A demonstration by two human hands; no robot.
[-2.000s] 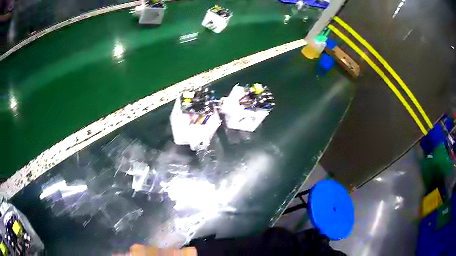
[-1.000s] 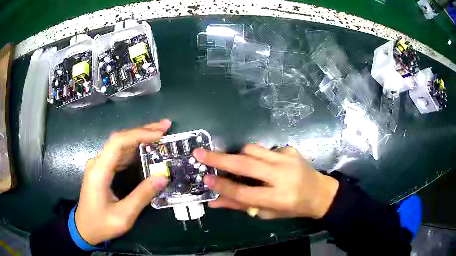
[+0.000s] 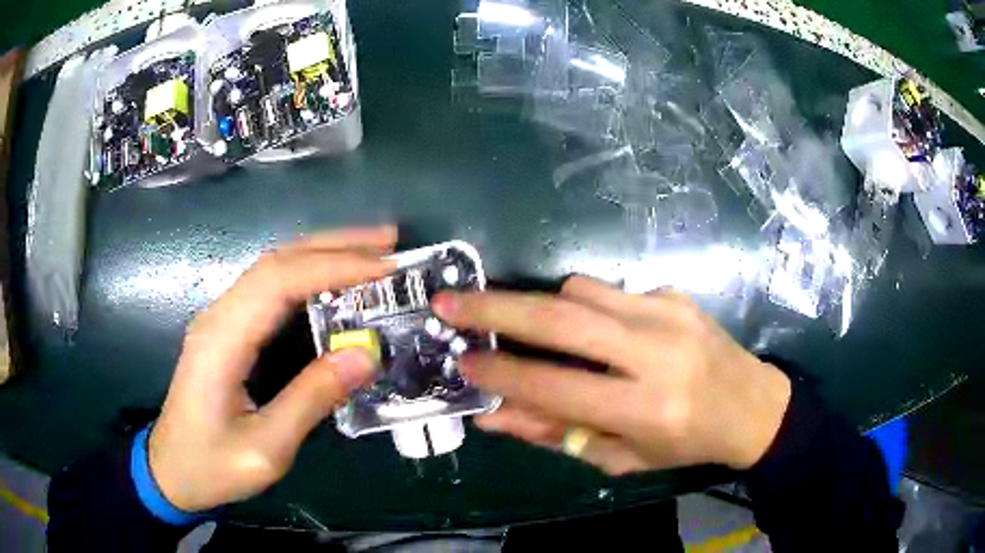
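Observation:
An adapter housing [image 3: 405, 416] with a circuit board [image 3: 416, 356] inside lies open side up in front of me, its plug [image 3: 429, 436] towards me. My left hand [image 3: 254, 373] grips its left side, thumb by the yellow transformer [image 3: 354, 345], fingers at the far edge. My right hand [image 3: 637, 373] holds the right side, with a fingertip on the board near the silvery USB ports and other fingers along the housing wall. A ring shows on my right hand. The pins are blurred.
Two part-built adapters [image 3: 279, 92] stand at the back left beside a long translucent bundle [image 3: 59, 194]. Clear insulating sheets [image 3: 648, 140] are scattered at the back centre and right. Two more units [image 3: 877, 130] stand at the far right. A white rail [image 3: 832, 43] runs along the back.
Two seconds ago the view faced the right side of the bench. Since one second ago, the hands and housing have shifted slightly right in view, and the housing is tilted a little more.

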